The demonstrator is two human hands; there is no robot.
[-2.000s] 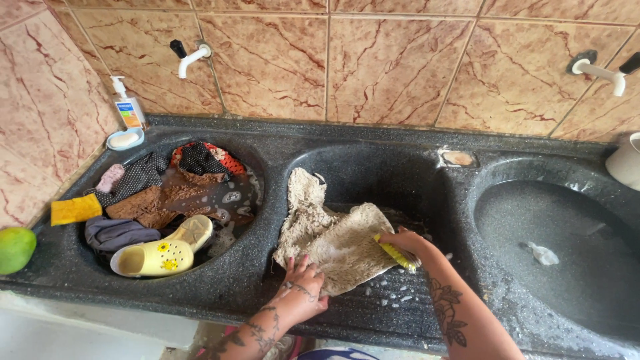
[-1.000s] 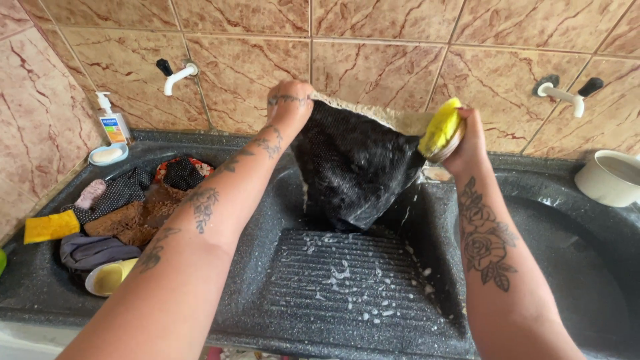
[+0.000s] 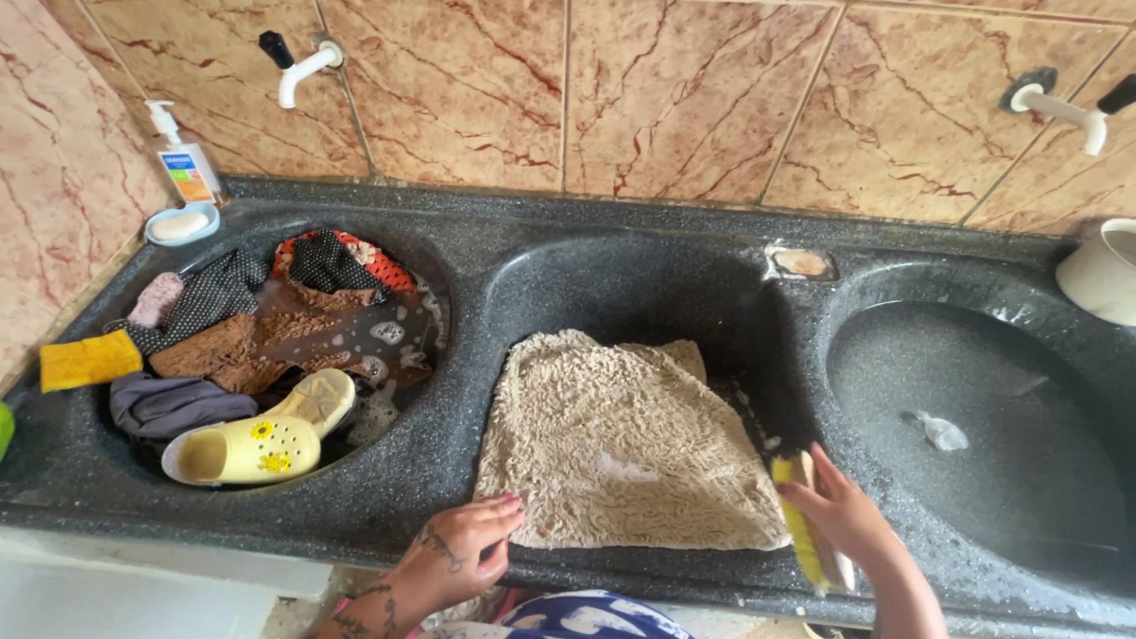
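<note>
A beige shaggy mat [image 3: 621,453] lies spread, pile side up, over the ribbed middle basin. My left hand [image 3: 466,541] is at its lower left corner, fingertips touching or just beside the edge; whether it pinches the mat is hard to tell. My right hand [image 3: 839,510] holds a scrubbing brush with yellow bristles [image 3: 803,541] at the mat's lower right corner, bristles turned toward the mat. A whitish patch shows on the pile.
The left basin [image 3: 444,293] holds wet clothes [image 3: 213,346] and yellow clogs [image 3: 257,448]. Around it are a yellow sponge [image 3: 90,361], soap dish [image 3: 182,224] and pump bottle [image 3: 185,164]. The right basin [image 3: 843,355] holds water; a white pot [image 3: 1105,271] stands behind, a soap bar [image 3: 803,263] nearer.
One second ago both hands held the mat up, its black backing showing. Now it lies flat with the beige pile up, and both hands are lower, at its near corners.
</note>
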